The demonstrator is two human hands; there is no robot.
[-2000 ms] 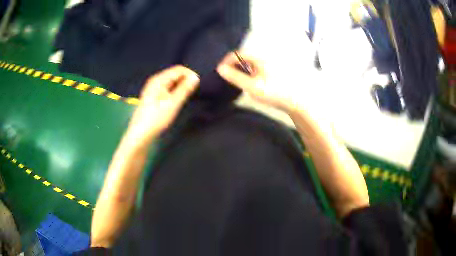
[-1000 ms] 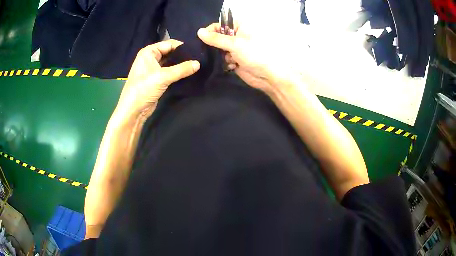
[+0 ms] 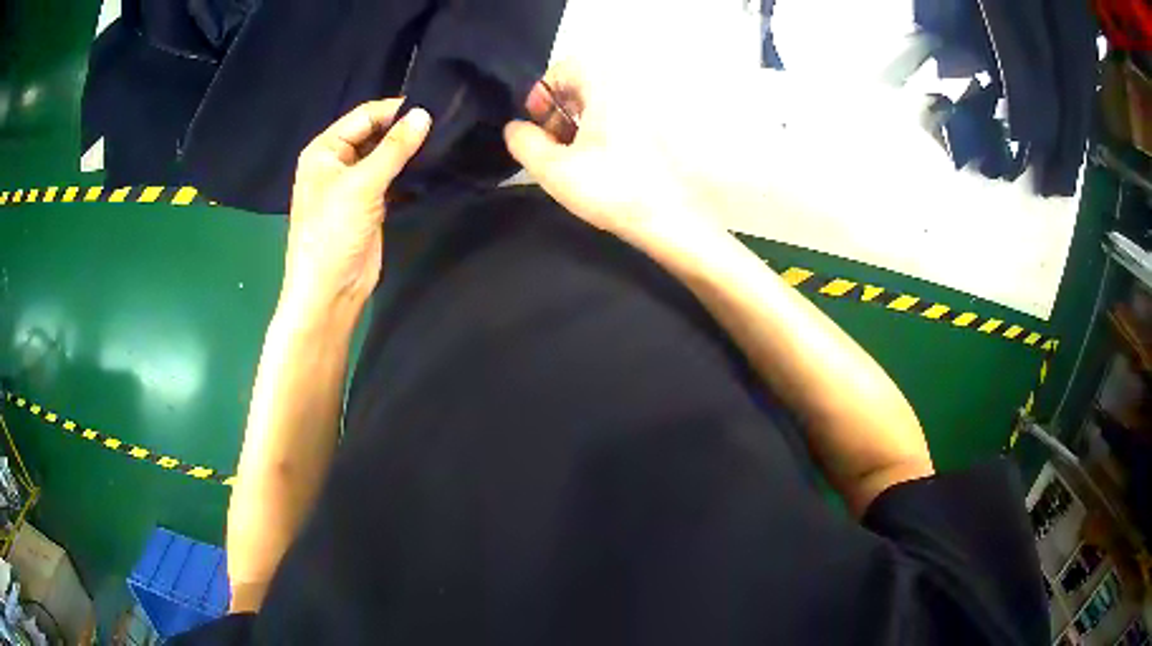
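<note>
A dark navy garment [image 3: 297, 95] lies at the top left and hangs over the table's front edge, with thin pale lines on it. My left hand [image 3: 348, 177] pinches the edge of a narrower navy panel [image 3: 474, 63] between thumb and fingertips. My right hand [image 3: 569, 145] is at the panel's right side, thumb and fingers apart at the cloth. Small dark metal snips [image 3: 557, 104] show partly in my right palm; their blades are mostly hidden.
The white table [image 3: 708, 126] extends right. A second navy garment [image 3: 1042, 95] and scraps [image 3: 979, 133] lie at its right. A blue crate [image 3: 180, 581] stands on the green floor, lower left. Yellow-black tape crosses the floor. Racks stand at the right.
My left hand has moved slightly left and closed its fingertips on the panel's edge. My right hand has turned and lowered, so the snips' blades no longer point up in plain view.
</note>
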